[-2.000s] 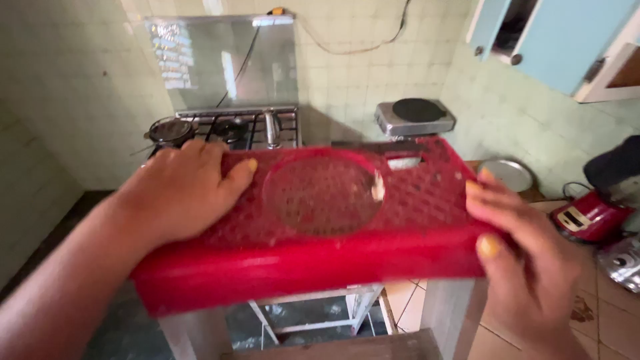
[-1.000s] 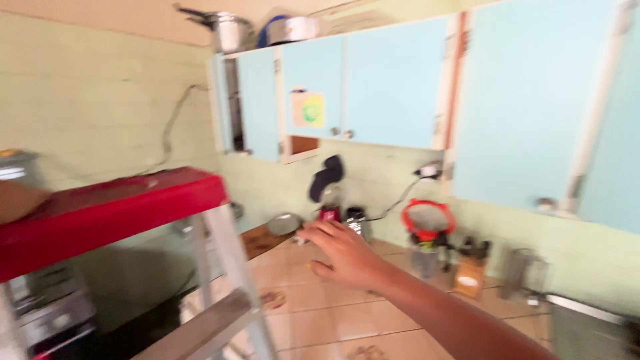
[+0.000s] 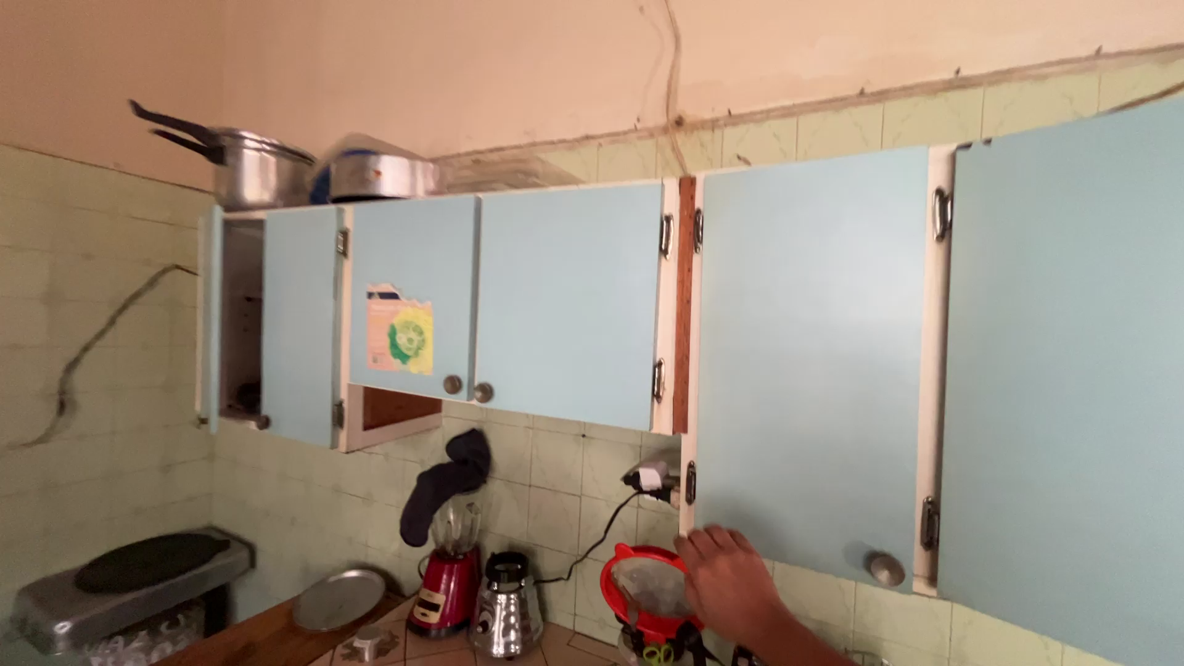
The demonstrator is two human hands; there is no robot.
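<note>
My right hand [image 3: 735, 583] is raised at the lower right, its fingers bent at the bottom left corner of a light blue wall cabinet door [image 3: 809, 370]; whether they grip the edge I cannot tell. Just left of the hand and lower down is a red-rimmed strainer [image 3: 647, 592], with green-handled scissors [image 3: 659, 655] below it. A round metal knob [image 3: 885, 568] sits at the door's lower right. My left hand is out of view.
More blue cabinets [image 3: 569, 305] run left, with a pressure cooker [image 3: 264, 171] and a metal pan [image 3: 384, 176] on top. Below stand a red blender [image 3: 446, 592], a chrome blender base [image 3: 506, 610], a round metal lid or plate [image 3: 339, 599] and a hot plate [image 3: 139, 583].
Both hands were on a red stepladder top two seconds ago; the right hand has left it and is now by the cabinet's lower edge. The view has turned right and up, and the ladder is out of sight.
</note>
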